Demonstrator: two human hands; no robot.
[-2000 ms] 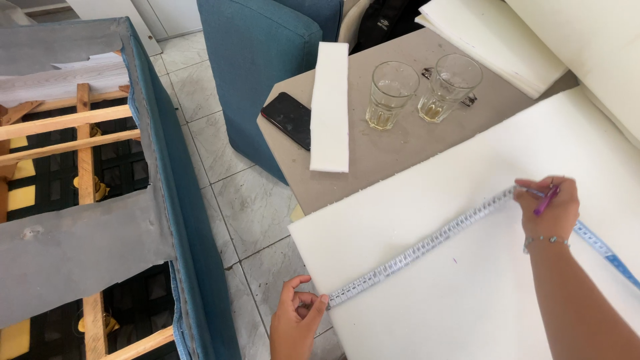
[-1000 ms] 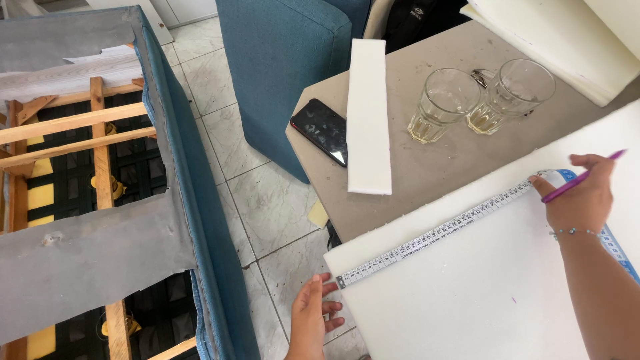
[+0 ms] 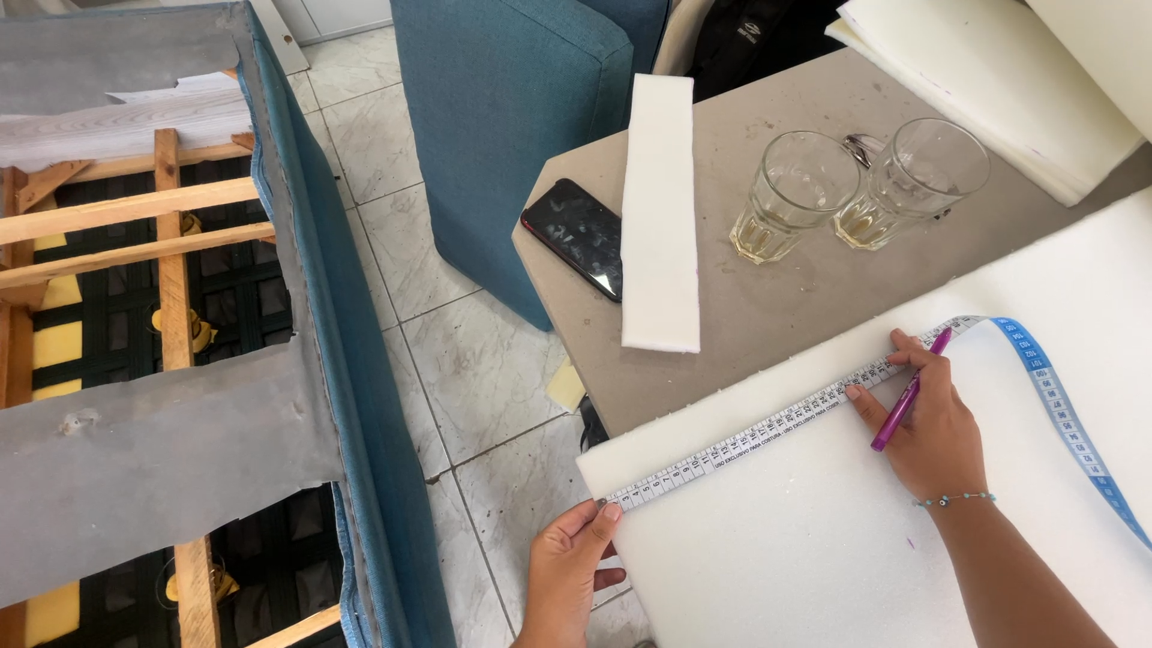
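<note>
A white foam sheet (image 3: 765,540) lies on the table, with a sewing tape measure (image 3: 765,436) stretched across it near its far edge. My left hand (image 3: 576,562) pinches the tape's metal end between thumb and finger at the sheet's left edge. My right hand (image 3: 931,423) rests on the sheet, fingertips on the tape, with a purple pen (image 3: 911,391) held in it. Beyond that hand the tape curves over, its blue side showing, and runs toward the right edge of view. A small purple mark shows on the foam beside my right forearm.
On the grey-brown table (image 3: 720,360) are a narrow foam strip (image 3: 661,216), a smartphone (image 3: 576,236), two glasses (image 3: 796,193) (image 3: 913,184) and folded foam (image 3: 999,90). A blue upholstered cushion (image 3: 513,135) stands behind. At left is an upturned sofa frame (image 3: 171,261) with wooden slats.
My right hand has moved back along the tape toward my left hand, and its fingers now press on it. The pen has swung from pointing right to pointing toward me. My left hand stays at the tape's end.
</note>
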